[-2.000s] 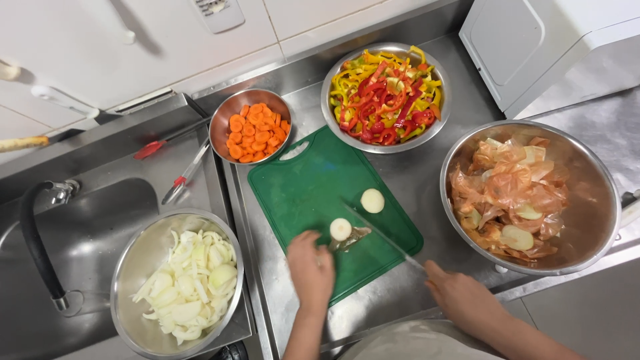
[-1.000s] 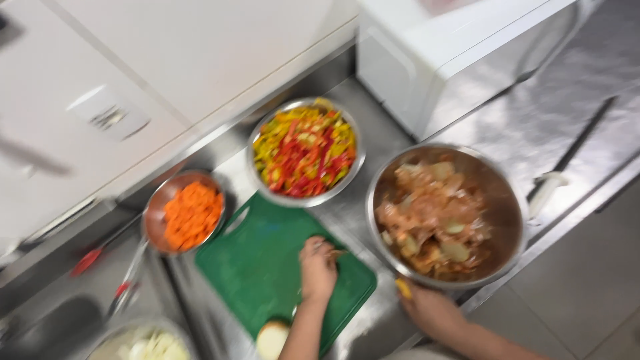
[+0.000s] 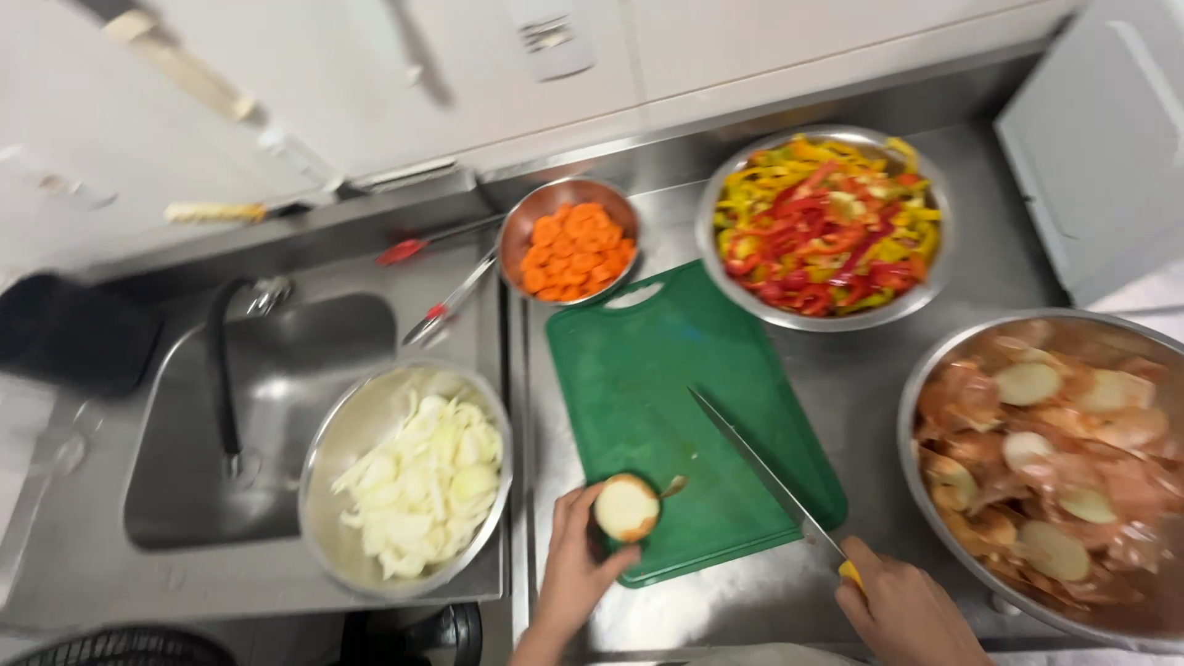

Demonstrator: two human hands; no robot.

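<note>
My left hand (image 3: pixel 583 555) holds a cut onion (image 3: pixel 627 508) between thumb and fingers at the lower left edge of the green cutting board (image 3: pixel 666 388); its pale cut face points up. A small piece of onion skin (image 3: pixel 676 486) lies just right of the onion. My right hand (image 3: pixel 902 601) grips the yellow handle of a kitchen knife (image 3: pixel 763 472), its blade slanting over the board toward the upper left. Onion skins and end slices (image 3: pixel 1064 462) fill a large steel bowl at the right. Sliced onions (image 3: pixel 430 481) lie in the steel bowl at the left.
A bowl of sliced carrots (image 3: pixel 578 252) and a bowl of pepper strips (image 3: pixel 828 227) stand behind the board. Red-marked utensils (image 3: pixel 437 313) lie by the carrots. A sink with a black faucet hose (image 3: pixel 222 370) is at the left, a white appliance (image 3: pixel 1101 157) at the back right.
My right hand has moved from the rim of the skins bowl back over the board's near side, with the knife's blade now plainly in view. My left hand has moved to the onion. The view has swung.
</note>
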